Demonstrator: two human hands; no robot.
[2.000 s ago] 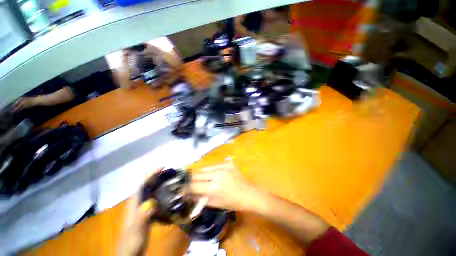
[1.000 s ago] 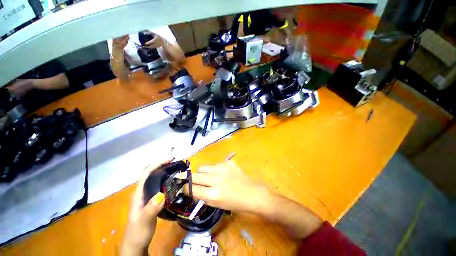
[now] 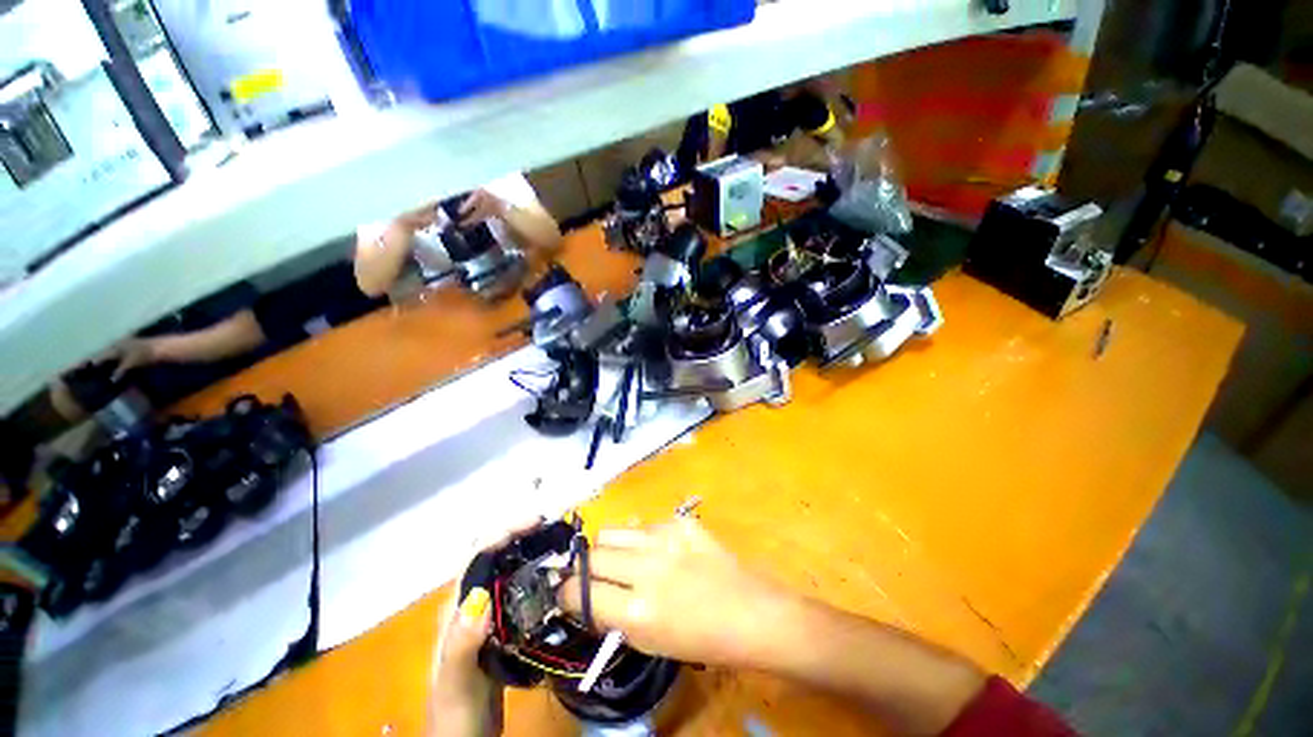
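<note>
A black camera head housing (image 3: 510, 665) is tipped open above a round black camera base (image 3: 628, 694) at the bottom centre. A circuit board (image 3: 536, 598) shows inside the head, with red and yellow wire leads below it. My left hand (image 3: 468, 670) grips the head's left side; a yellow finger cot shows on it. My right hand (image 3: 665, 590) is at the head's open side, its fingertips partly hidden in it. A slim white stick (image 3: 602, 659) sticks out under my right hand and seems held in it.
Partly built silver-and-black units (image 3: 720, 353) cluster at the back centre. Black head assemblies (image 3: 180, 482) lie on a white sheet (image 3: 418, 504) at the left. A black-and-silver box (image 3: 1030, 256) stands at the right. A pale shelf (image 3: 475, 137) crosses above. Two people's hands show opposite.
The view has shifted, so the bench things appear lower and farther right, and a blue bin shows above. Both hands remain at the black head.
</note>
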